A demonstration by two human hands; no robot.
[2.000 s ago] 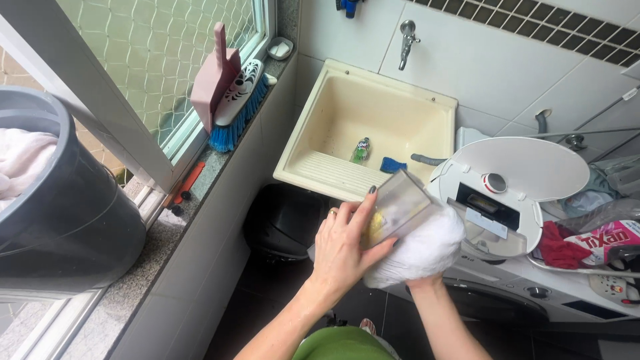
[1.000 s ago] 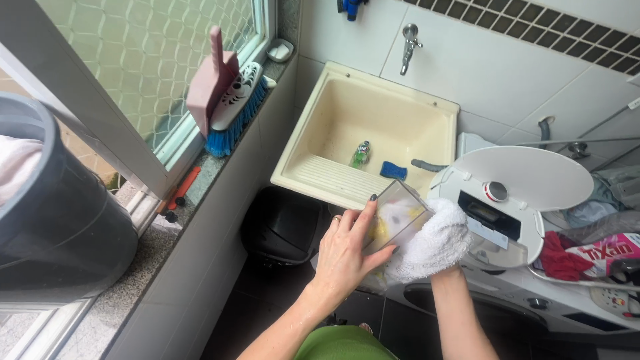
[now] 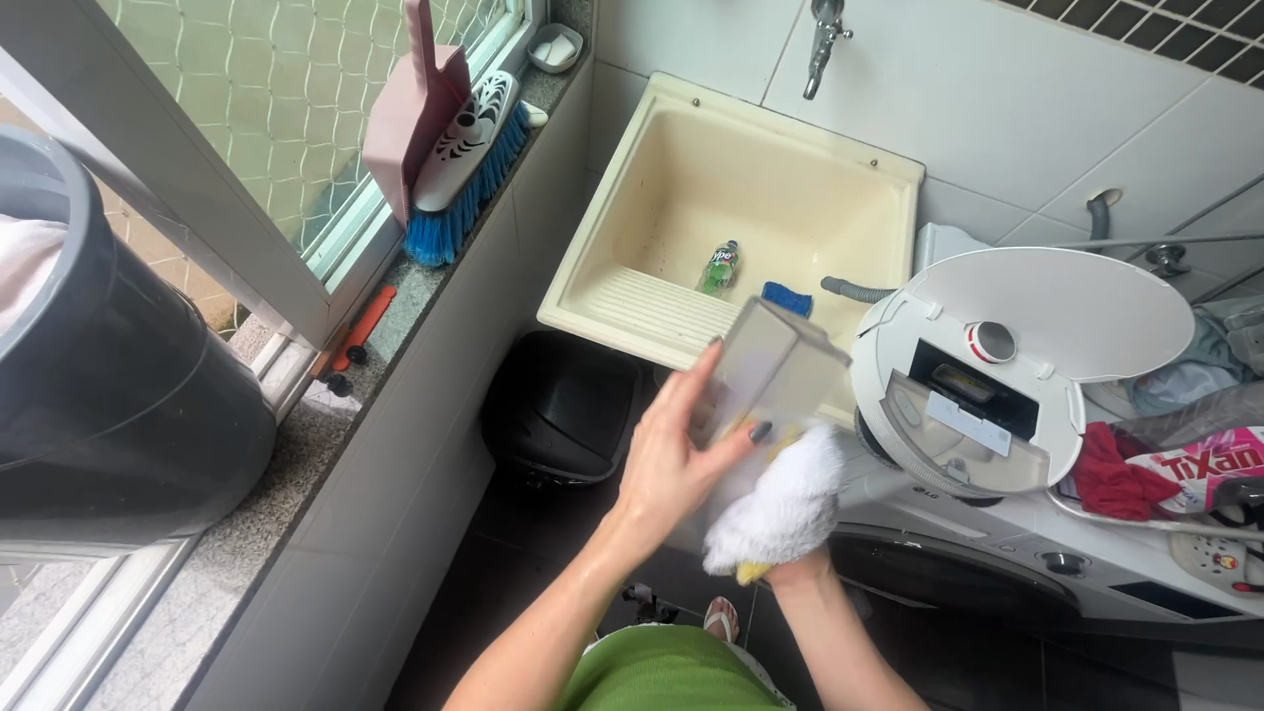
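Note:
My left hand point(image 3: 671, 464) grips a clear, smoky plastic container point(image 3: 775, 360) by its side, thumb on the near face and fingers on the far side. My right hand point(image 3: 800, 568) is mostly hidden under a white terry cloth point(image 3: 785, 504) with yellow parts, which it holds against the container's lower end. Both hands are in front of the cream laundry sink point(image 3: 632, 331). In the sink lie a green detergent bottle point(image 3: 719, 269) and a blue sponge point(image 3: 787, 299). To the right, a white robot vacuum point(image 3: 963, 385) with its lid raised sits on the washing machine point(image 3: 948, 523).
A black bin point(image 3: 558, 410) stands below the sink. On the left sill are a grey bucket point(image 3: 128, 395) with cloth inside, a pink dustpan point(image 3: 410, 128), a blue-bristled brush point(image 3: 469, 173) and an orange tool point(image 3: 365, 326). A detergent package point(image 3: 1205, 469) and red cloth point(image 3: 1116, 474) lie right of the vacuum.
The container has been tilted and turned in my hands, and the cloth now sits lower against it. Both hands still hold on.

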